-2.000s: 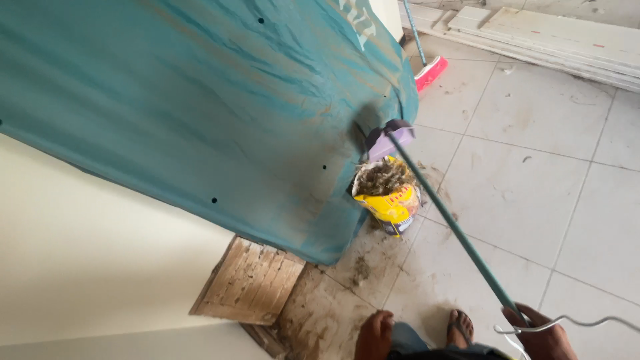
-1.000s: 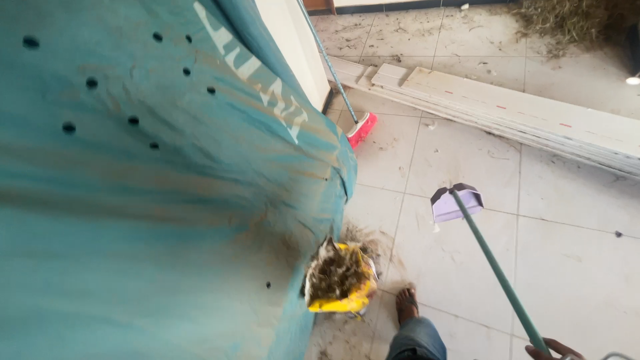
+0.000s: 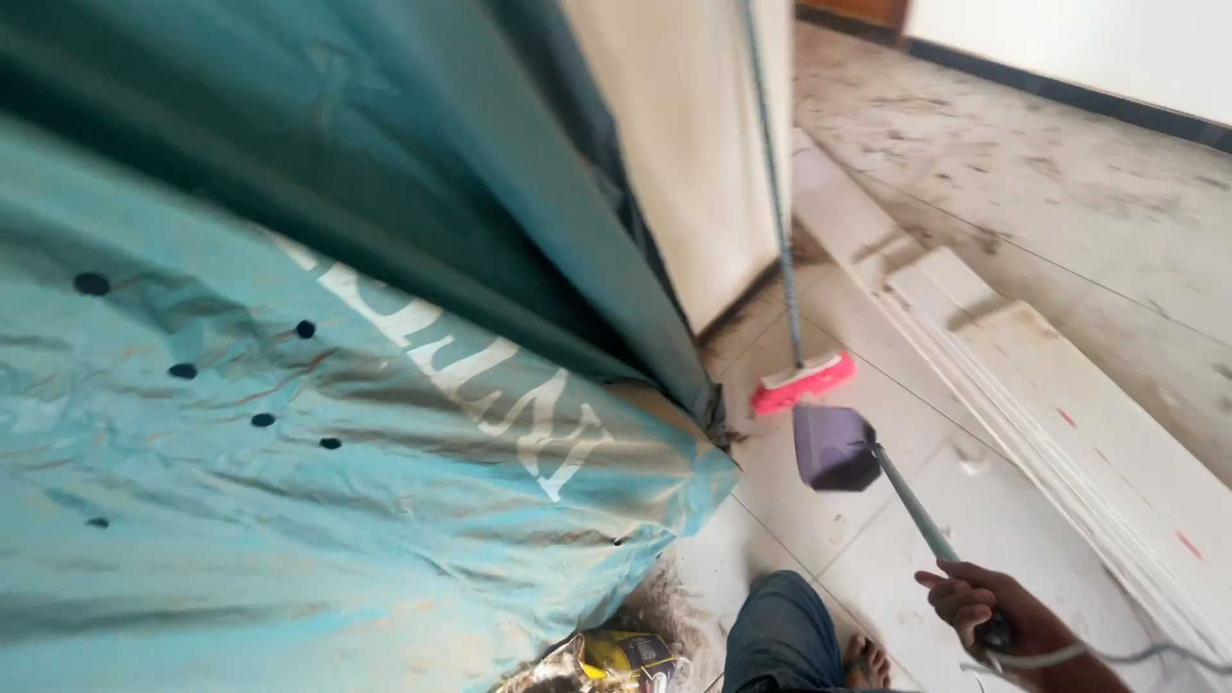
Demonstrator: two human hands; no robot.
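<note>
My right hand (image 3: 977, 606), at the lower right, grips the grey-green handle of a long-handled dustpan (image 3: 835, 448). The dustpan's purple scoop hangs beside the pink bristles of a push broom (image 3: 804, 383), whose blue handle rises toward the top of the view. A pale cable crosses my right wrist. My left hand is out of view. At the bottom edge a yellow and dark bag (image 3: 626, 656) is partly cut off, close to my knee.
A teal tarpaulin (image 3: 414, 539) with holes and white lettering fills the left. Stacked white boards (image 3: 1088, 414) lie on the dirty tiled floor (image 3: 895, 520) at the right. A cream wall corner (image 3: 693, 173) stands behind the broom.
The dustpan has moved from beside the bag, across the tiles, to the broom. My right hand has kept hold of its handle. The view has swung toward the broom and the boards.
</note>
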